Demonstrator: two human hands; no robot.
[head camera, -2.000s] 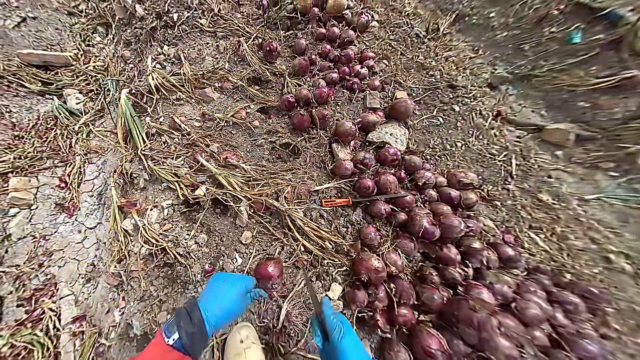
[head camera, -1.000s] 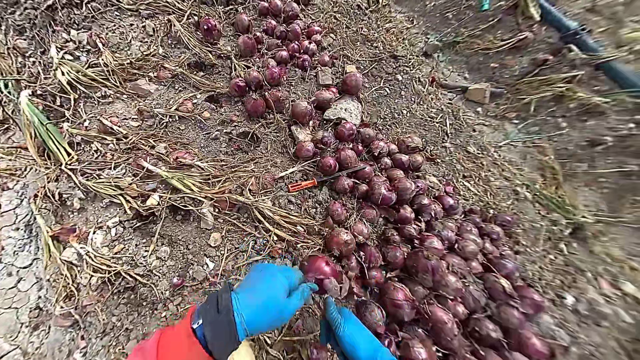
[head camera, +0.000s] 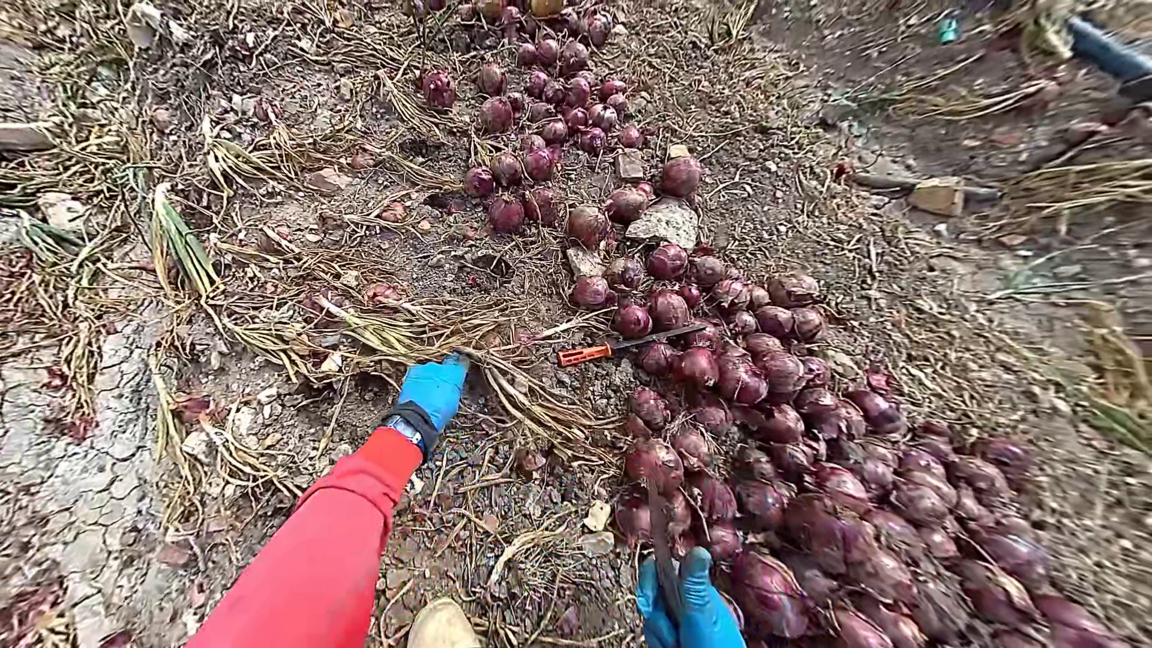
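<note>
My left hand (head camera: 434, 389), in a blue glove, reaches to a bundle of dry onion stalks (head camera: 540, 405) on the soil; its fingertips are partly hidden among the stalks, so its hold is unclear. My right hand (head camera: 688, 607), also blue-gloved, grips a knife with a dark blade (head camera: 661, 531) pointing up the view, beside the heap of red onions (head camera: 810, 486). A second knife with an orange handle (head camera: 583, 355) lies on the ground, its blade resting against the onions.
More red onions (head camera: 540, 108) lie at the top centre. A pale stone (head camera: 666, 223) sits between the onion groups. Green-white leaves (head camera: 183, 243) and dry stalks cover the ground at left. A dark pipe (head camera: 1102, 49) crosses the top right corner. My boot (head camera: 443, 625) shows at the bottom.
My left hand has moved from the onion it touched near my right hand out to the dry stalks. That onion is out of my left hand. The knife in my right hand shows plainly again.
</note>
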